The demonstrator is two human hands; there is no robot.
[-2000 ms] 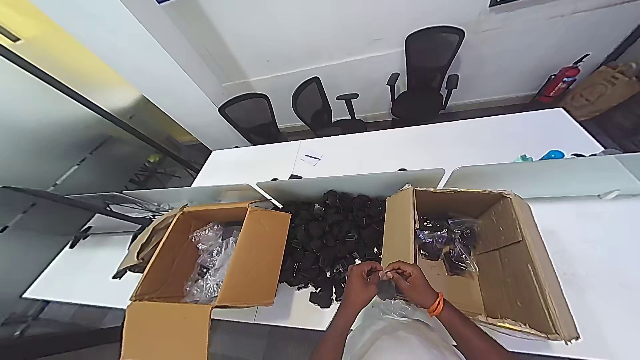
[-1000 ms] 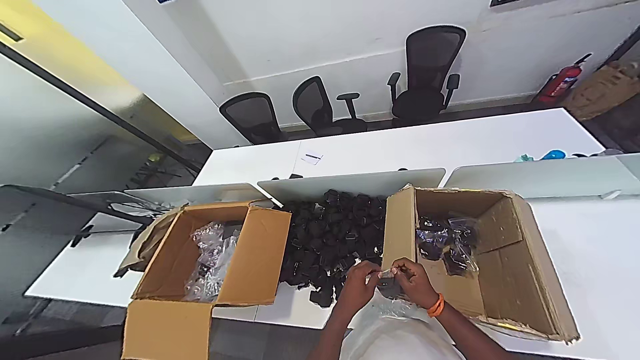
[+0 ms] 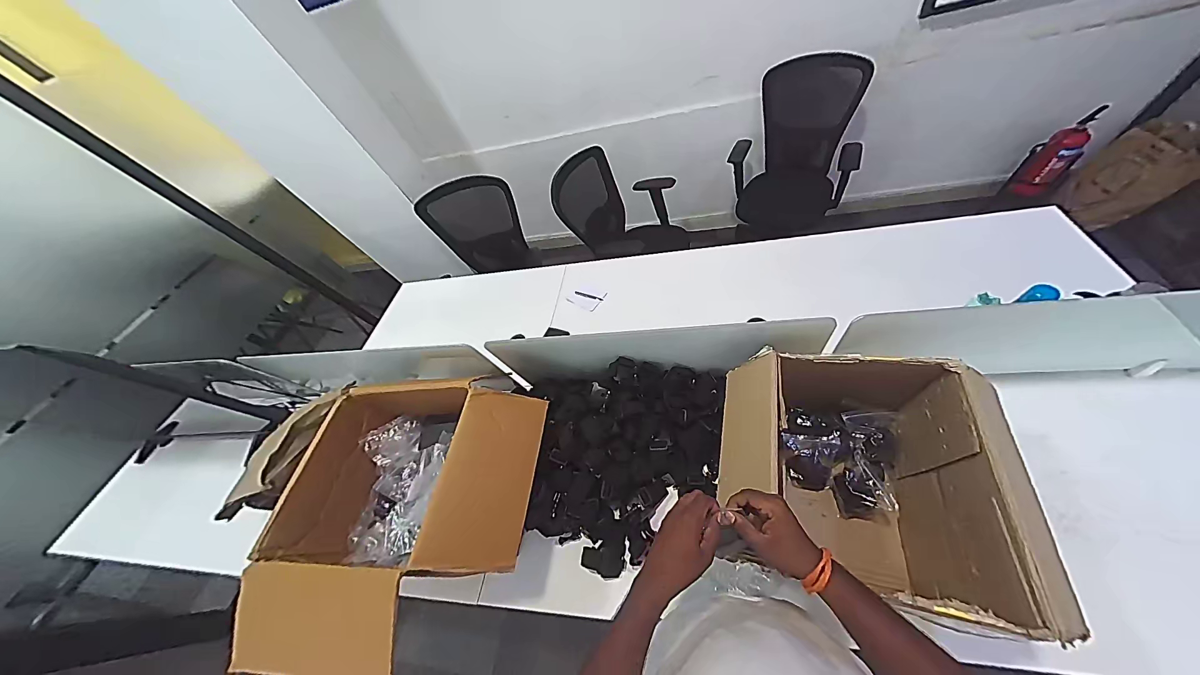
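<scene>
My left hand [image 3: 686, 542] and my right hand [image 3: 771, 534], with an orange band at its wrist, meet at the fingertips near the table's front edge. Both pinch the edge of a small clear plastic bag [image 3: 736, 544]; a dark item seems to be inside, mostly hidden by the fingers. Just beyond my hands lies a large pile of small black items [image 3: 628, 441], too small to name. To the right, an open cardboard box [image 3: 966, 525] holds several bagged dark items [image 3: 858, 492]. On the left, another open cardboard box [image 3: 309, 497] contains crumpled clear plastic bags [image 3: 403, 487].
Low frosted partitions [image 3: 656, 352] stand behind the pile. Beyond them is a second white table [image 3: 750, 272] with paper and a pen [image 3: 587, 298], then several black mesh chairs [image 3: 816, 141]. A red fire extinguisher [image 3: 1055, 161] stands by the back wall. One box flap [image 3: 314, 614] sticks out towards me.
</scene>
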